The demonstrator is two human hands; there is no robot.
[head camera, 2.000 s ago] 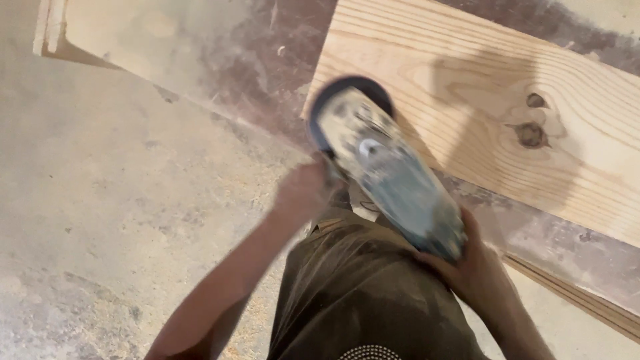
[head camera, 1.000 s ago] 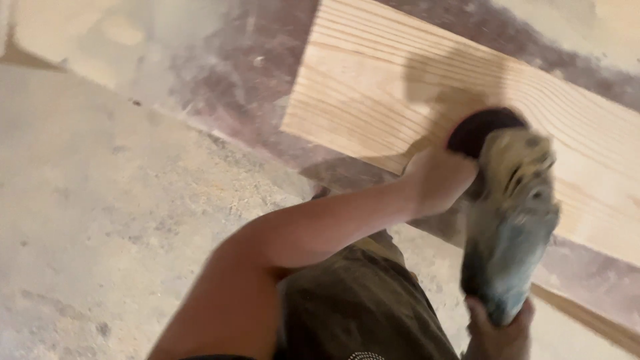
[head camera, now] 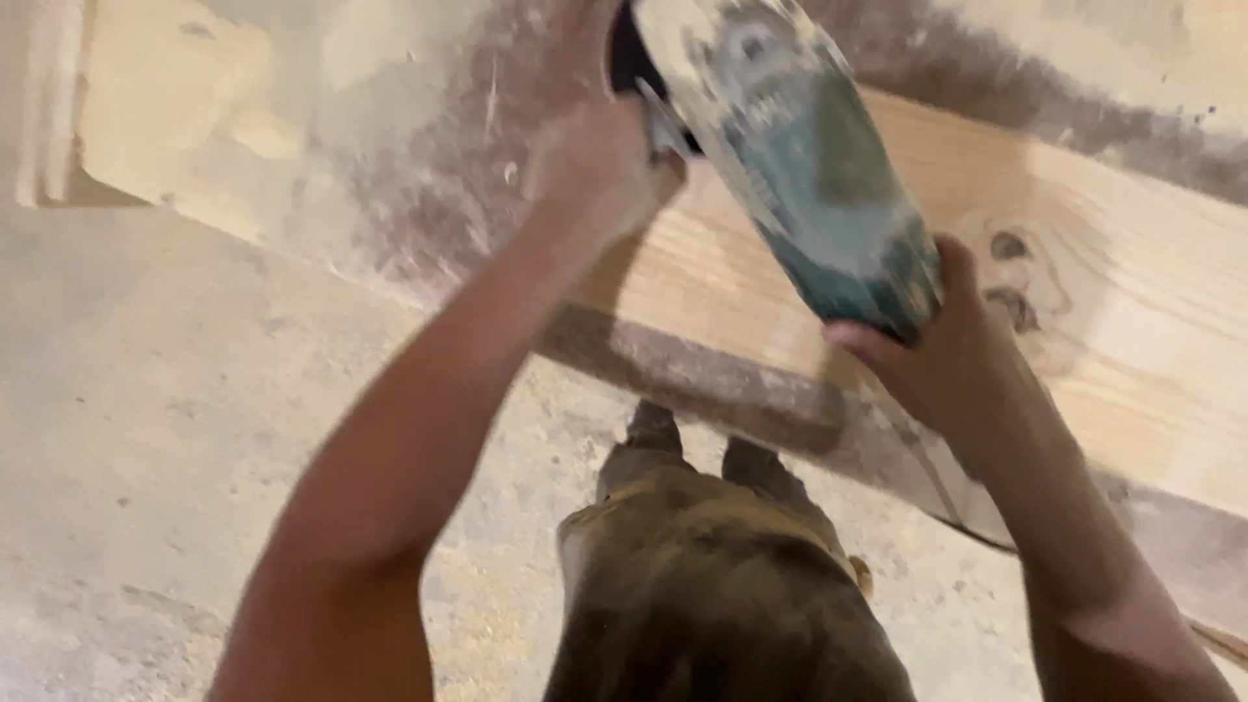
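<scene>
A dusty teal angle grinder or disc sander [head camera: 819,166] lies slantwise over the left part of a pale wooden board [head camera: 1150,283]. My left hand [head camera: 595,161] is closed around a side handle near the tool's head; the handle itself is mostly hidden. My right hand [head camera: 926,341] grips the rear end of the tool's body. A dark disc [head camera: 634,54] shows at the head's left side, partly hidden by the housing. Two dark knots [head camera: 1009,244] mark the board's face just right of the tool.
The board lies on a stained, dusty worktable [head camera: 419,195]. Wooden pieces [head camera: 54,107] stand at its upper left edge. A thin cable [head camera: 941,487] hangs beneath my right forearm. My legs [head camera: 721,585] are close to the table's near edge, above a dusty floor [head camera: 175,439].
Since one second ago, both hands have carried the power tool leftward along the board, towards its left end. The tool's head now points up and left. Both hands have kept hold of it.
</scene>
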